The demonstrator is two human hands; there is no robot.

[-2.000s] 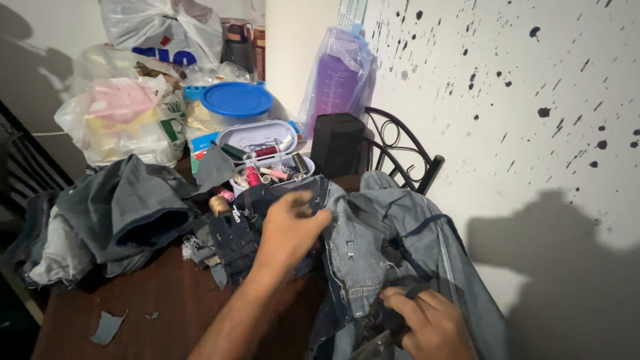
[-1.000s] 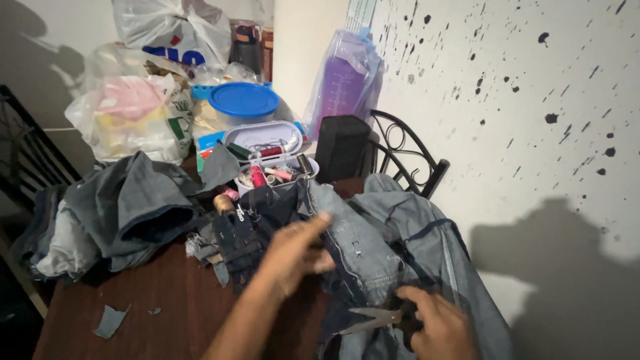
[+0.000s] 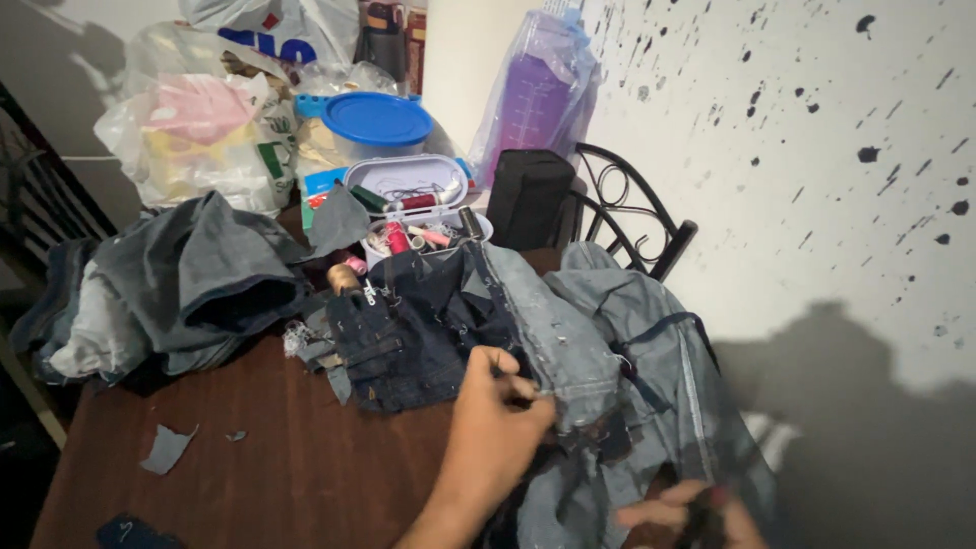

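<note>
Grey-blue denim with seams and loose threads (image 3: 572,335) covers the right part of the table, beside a dark denim piece (image 3: 427,328). My left hand (image 3: 499,412) is at the edge of the lighter denim, fingertips drawn together; whether they pinch a thread or the cloth is unclear. My right hand (image 3: 690,515), blurred at the bottom edge, is closed around the dark handles of scissors (image 3: 703,522), whose blades cannot be made out. Behind the denim stands an open lilac sewing box (image 3: 488,229) with thread spools. A tan spool (image 3: 343,280) lies beside it.
Crumpled denim (image 3: 191,267) lies at the left, with scraps (image 3: 168,450) on the brown table (image 3: 290,450). Farther back stand plastic bags (image 3: 206,137), a blue-lidded container (image 3: 377,118), a black case (image 3: 530,198) and a wrapped purple bottle (image 3: 534,99). A metal chair (image 3: 671,244) is against the wall.
The scissors' blades, in view one second ago, no longer show clearly. My right hand has moved lower, toward the bottom edge. My left hand's fingers have drawn together at the denim.
</note>
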